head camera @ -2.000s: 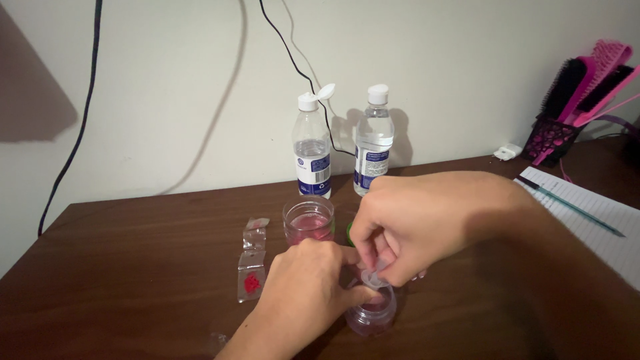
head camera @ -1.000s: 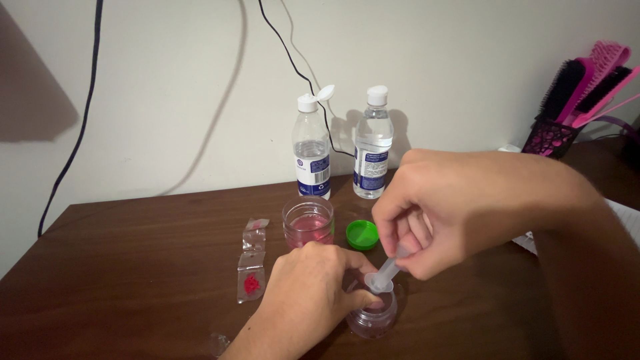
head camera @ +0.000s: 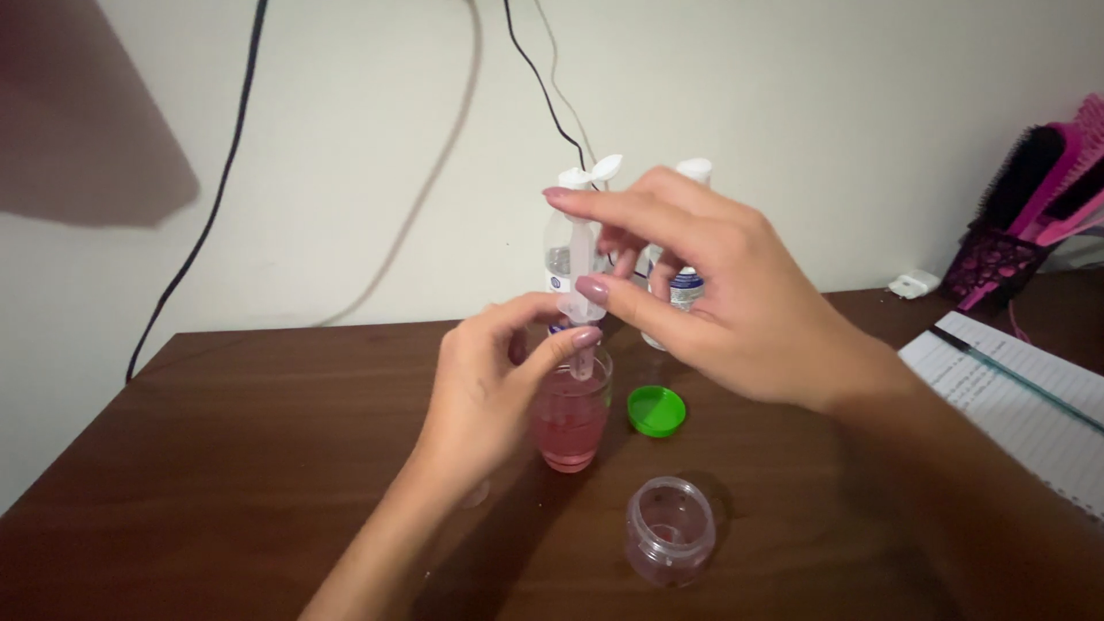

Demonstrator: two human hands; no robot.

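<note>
A clear plastic syringe [head camera: 582, 267] is held upright, its lower end over the mouth of a glass of pink liquid [head camera: 569, 423]. My left hand [head camera: 496, 371] grips the barrel near its flange between thumb and fingers. The fingers of my right hand [head camera: 716, 276] are around the drawn-out plunger, with one fingertip near its top. Nearer me stands an uncapped clear plastic jar [head camera: 670, 535] with a little at its bottom. A green screw lid [head camera: 656, 411] lies right of the glass.
Behind my hands stand two clear bottles, one with its flip cap open [head camera: 573, 178], the other partly hidden [head camera: 690, 285]. To the right are a lined notebook [head camera: 1018, 414] with a pen [head camera: 1018, 371], a white plug adapter [head camera: 913, 284] and a mesh holder [head camera: 992, 263] with hairbrushes.
Both hands and the syringe have moved from the small jar up to the glass of pink liquid. The syringe is now upright, and the jar stands free of my hands.
</note>
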